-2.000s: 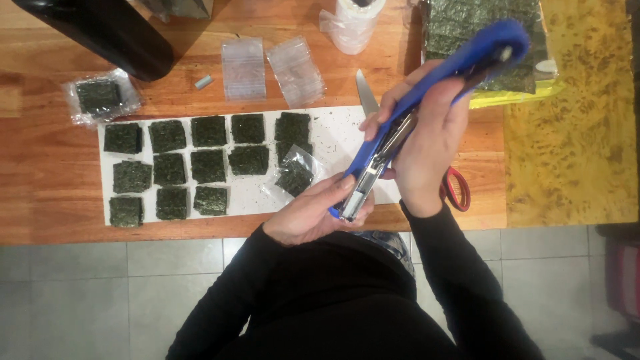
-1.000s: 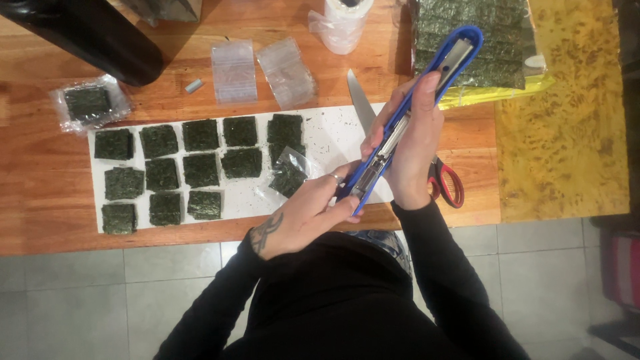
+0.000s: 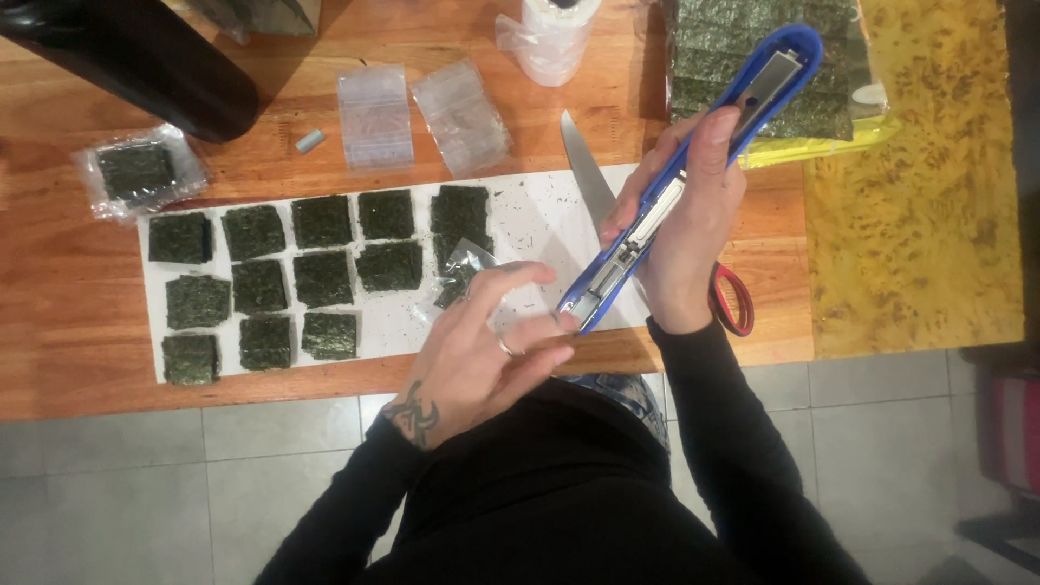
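Observation:
My right hand (image 3: 691, 211) holds a blue stapler (image 3: 650, 219), tilted with its metal underside facing up. My left hand (image 3: 496, 341) is beside the stapler's lower end, fingers spread; a fingertip is at or close to that end, and whether it touches I cannot tell. Behind my left fingers a clear plastic bag (image 3: 465, 258) overlaps a dark green nori piece. Square stacks of nori (image 3: 323, 278) lie in rows on a white sheet (image 3: 390, 325). A pair of red-handled scissors (image 3: 734, 299) lies by my right wrist, partly hidden, and a metal blade (image 3: 587, 175) shows left of the stapler.
Flat clear bags (image 3: 376, 118), a small grey cylinder (image 3: 309, 141) and a bagged nori stack (image 3: 138, 171) lie behind the sheet. A black bottle (image 3: 154, 65) is at upper left, a roll of clear bags (image 3: 556, 41) at top middle. Large nori sheets (image 3: 699, 57) lie at upper right.
My left hand has come off the stapler's lower end, where it was gripping, and its fingers have spread. The stapler has turned so that its underside shows more.

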